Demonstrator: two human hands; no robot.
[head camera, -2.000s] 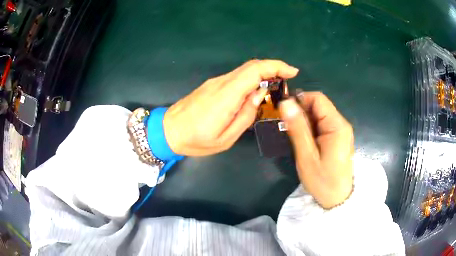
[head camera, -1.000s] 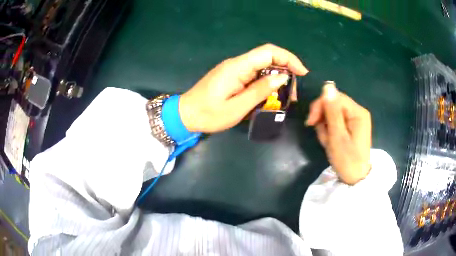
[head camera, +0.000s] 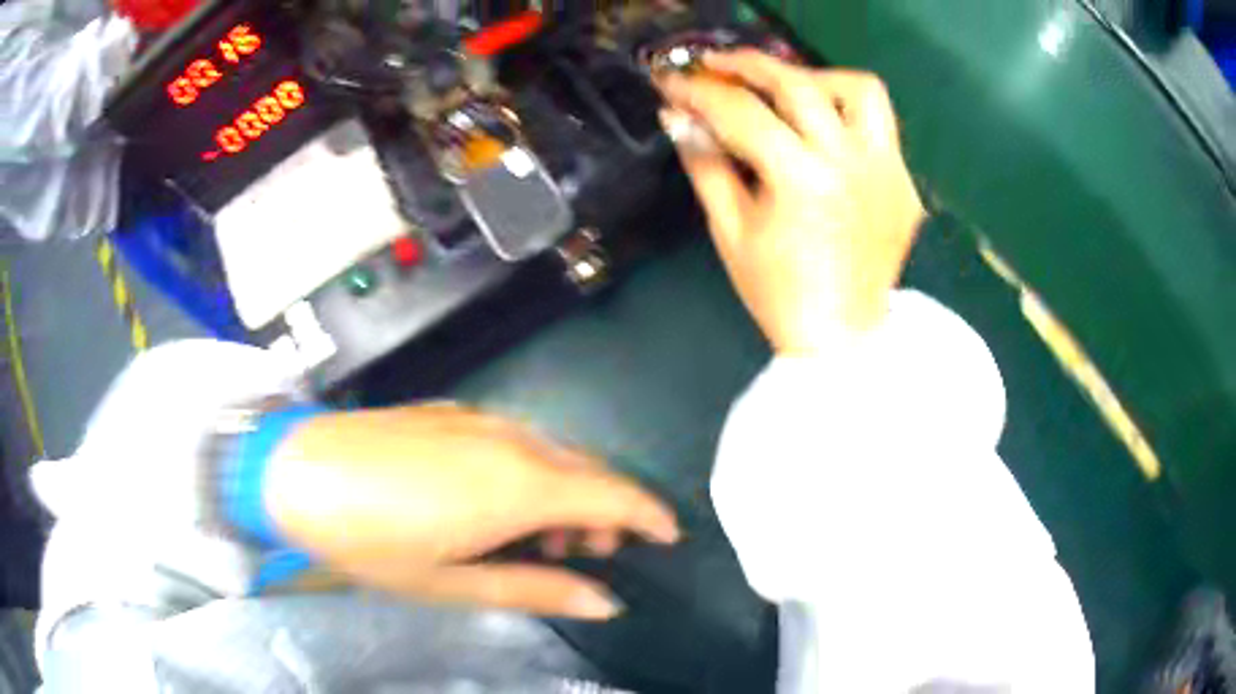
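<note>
The black machine (head camera: 447, 305) stands at upper left with its front edge towards me. A watch unit sits on it, its grey screen (head camera: 515, 206) hanging over the edge below an orange flex cable (head camera: 480, 149). My right hand (head camera: 813, 176) reaches over the machine's right part, fingers bent at a small metal-rimmed thing (head camera: 678, 57). The fingers partly hide it, and I cannot tell whether they grip it. My left hand (head camera: 447, 502) is blurred, low over the dark green mat, with fingers apart and nothing seen in it.
The machine has a red digit display (head camera: 244, 102), a printed sheet (head camera: 305, 224), a red-handled lever (head camera: 503, 33), a red button (head camera: 407, 251) and a green button (head camera: 359, 281). A yellow tape strip (head camera: 1084, 380) lies at right. Clear plastic (head camera: 54, 129) shows at upper left.
The view has turned left to the machine. My left hand no longer holds the housing with its hanging screen. My right hand has moved from over the mat to the machine.
</note>
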